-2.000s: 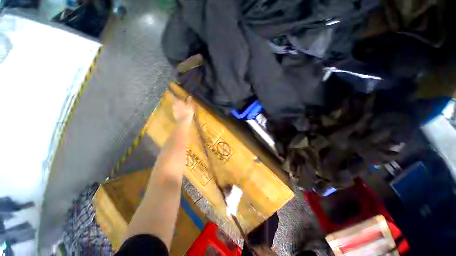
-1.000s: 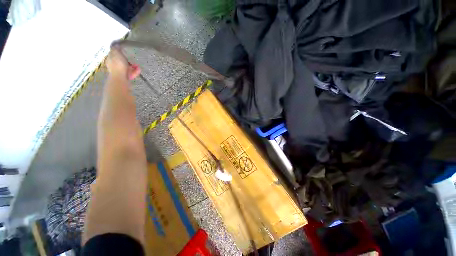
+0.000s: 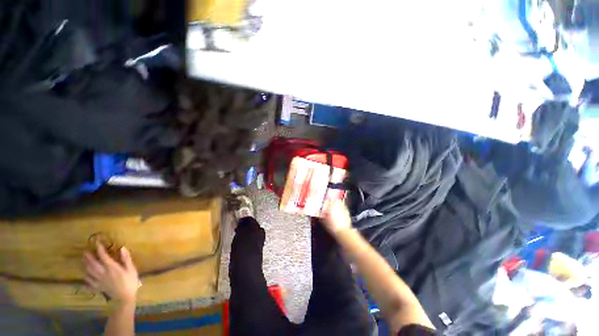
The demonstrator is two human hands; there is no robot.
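The closed cardboard carton (image 3: 177,226) lies at lower left, with dark print and a thin dark cord across its top. My left hand (image 3: 111,272) is over the carton with its fingers apart; the cord passes behind or under it. My right hand (image 3: 336,216) is at the near edge of the red-and-tan box (image 3: 305,187), which sits by a red plastic piece and has a dark strap across it. The right fingertips are hidden or blurred, so their grip is unclear.
A white table (image 3: 368,59) spans the top. Grey garments (image 3: 427,190) are heaped at right, and dark garments (image 3: 59,131) at left. Brown bundles (image 3: 210,138) and a blue crate part (image 3: 105,170) lie beyond the carton. My legs (image 3: 253,275) are at bottom centre.
The view has swung right. My left hand, earlier stretched out with a brownish strip, is now over the carton with fingers spread. My right hand has come into clear view at the red-and-tan box.
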